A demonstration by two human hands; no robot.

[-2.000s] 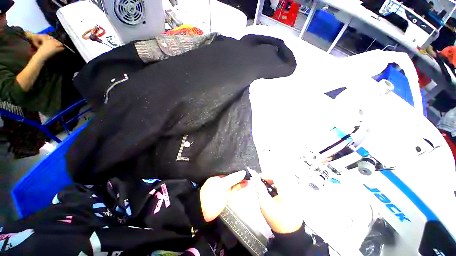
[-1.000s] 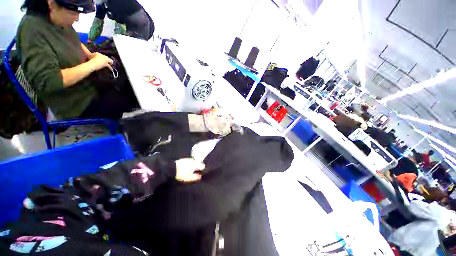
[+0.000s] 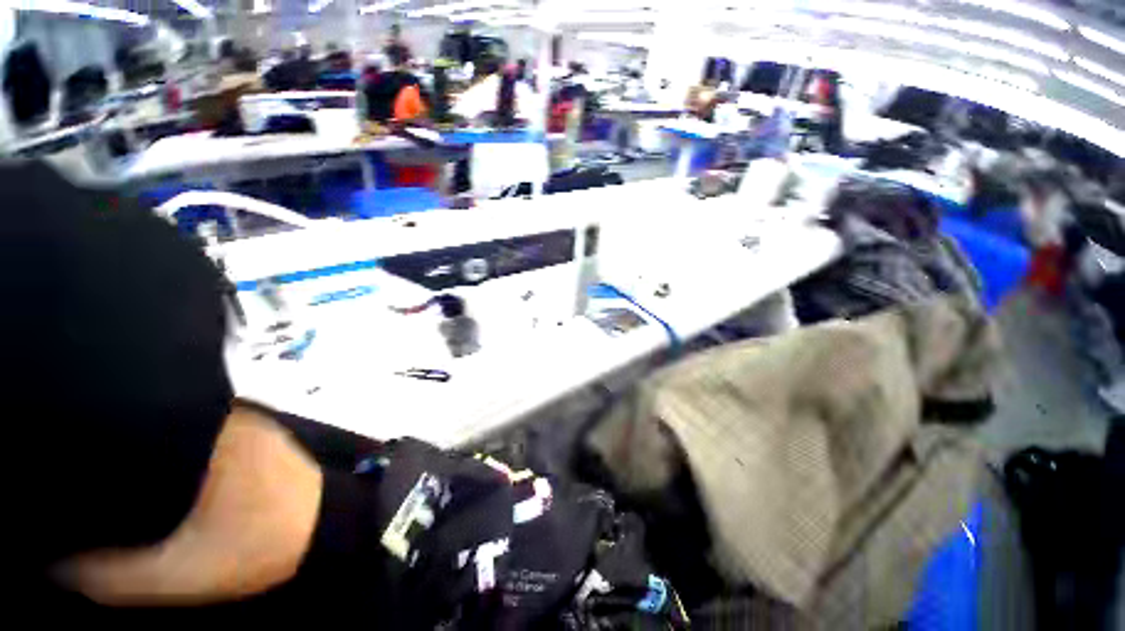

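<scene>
A large black cloth-like shape (image 3: 99, 370) fills the left side, very close and blurred. Bare skin, seemingly part of my left hand (image 3: 234, 518), shows below it; its fingers and any grip cannot be made out. My right hand cannot be seen. A black sleeve with white letters (image 3: 487, 549) shows at bottom centre. A beige checked cloth (image 3: 802, 431) lies heaped at the right, with darker cloth at its edges. The white sewing machine (image 3: 420, 265) stands on the white table (image 3: 531, 394). Small dark snips (image 3: 423, 374) lie on the table.
A dark fabric heap (image 3: 888, 247) sits at the table's far right end. Part of a blue bin (image 3: 956, 573) shows below the checked cloth. Floor (image 3: 1061, 382) shows at the right. Rows of workstations and people are behind.
The view has swung right, away from the seated neighbour. The checked cloth heap and snips have come into view. Black cloth and skin now stand close at left.
</scene>
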